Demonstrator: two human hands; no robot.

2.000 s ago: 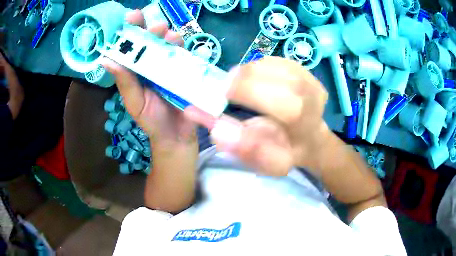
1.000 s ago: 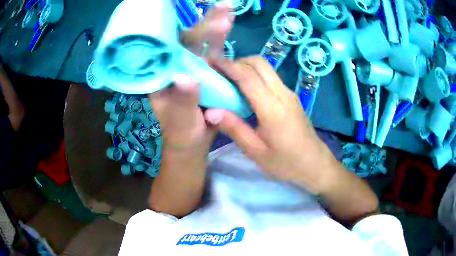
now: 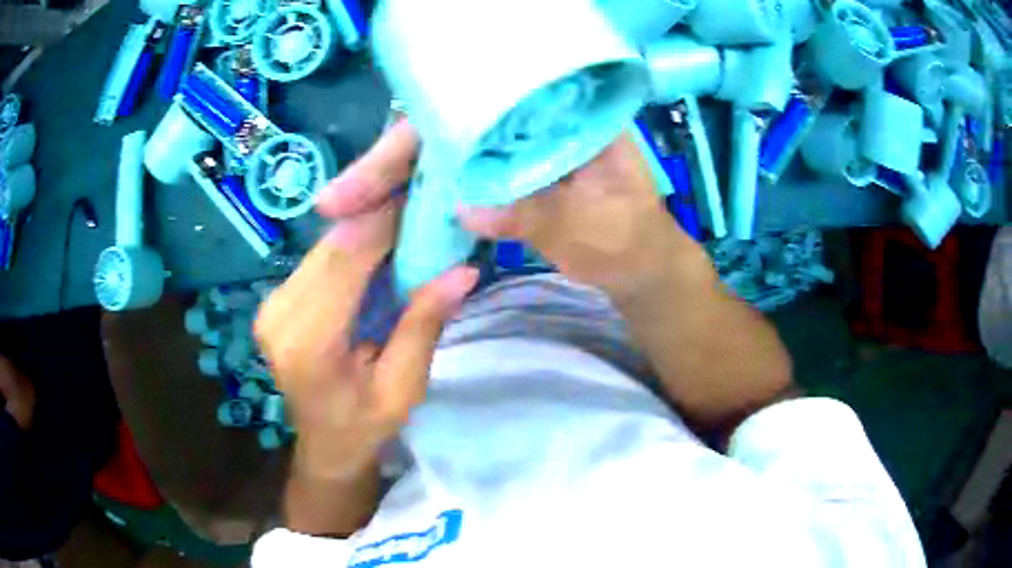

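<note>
A light blue-green fan (image 3: 505, 83) is held up at top centre, its wide drum tilted with the round opening to the lower right. Its handle (image 3: 431, 227) points down towards me and looks smooth, with no blue visible on it. My left hand (image 3: 344, 333) holds the handle between thumb and fingers near its lower end. My right hand (image 3: 599, 222) is below the drum, its fingertips at the neck of the handle; part of it is hidden behind the drum.
Fan half-assemblies with blue batteries (image 3: 222, 105) lie on the dark bench (image 3: 67, 178). One fan (image 3: 130, 277) lies at its left edge, near a black cord (image 3: 73, 222). More fans heap at right. Below are a carton (image 3: 155, 411) of fans, a parts tray (image 3: 777, 266) and a red crate (image 3: 916, 288).
The fan has moved right and swung so its handle points down. My left hand has shifted from the head to the handle's end, my right hand from the handle to the neck. The view has shifted.
</note>
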